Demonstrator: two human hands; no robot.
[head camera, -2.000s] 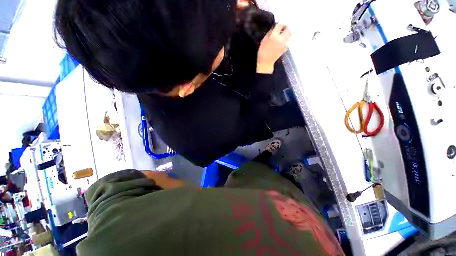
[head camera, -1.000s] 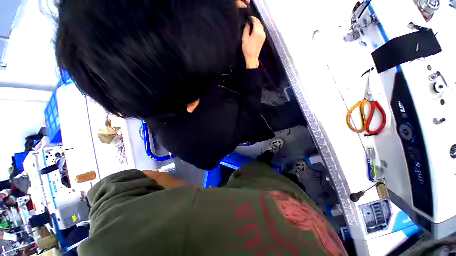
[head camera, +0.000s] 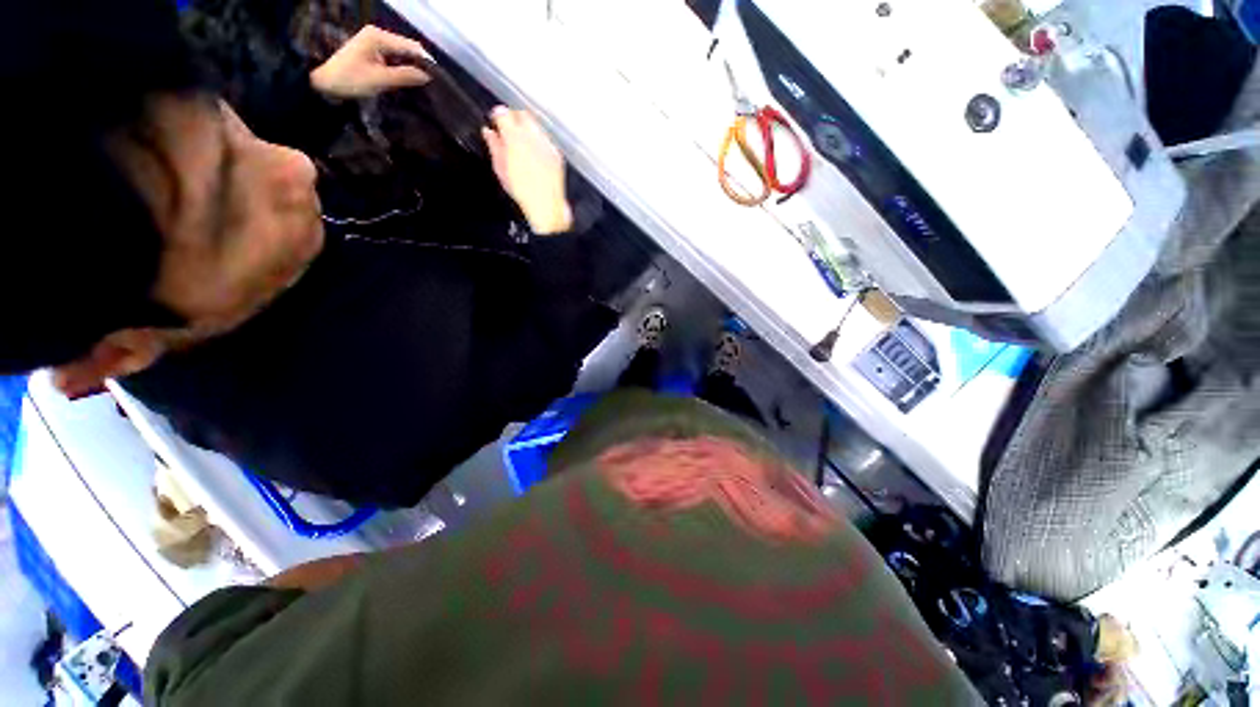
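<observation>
Neither of my hands is in view; my green shirt fills the lower middle, with a bit of my forearm (head camera: 321, 569) at the left. In front of me a seated person in black (head camera: 373, 359) has both hands on dark cloth (head camera: 449, 124) at the table edge. Thread snips with orange-yellow and red handle loops (head camera: 764, 155) lie on the white table (head camera: 663, 152), beside the white sewing machine (head camera: 953, 138) with its black front panel.
A grey woven garment (head camera: 1105, 456) hangs over the right side. A grey parts tray (head camera: 898, 365) and a small dark-tipped brush (head camera: 825, 345) are near the table edge. A blue chair frame (head camera: 311, 522) and a blue box (head camera: 532, 456) stand around the seated person.
The view has swung right, bringing the grey garment into view. The seated person's face and both hands now show over the dark cloth. The snips still lie on the table.
</observation>
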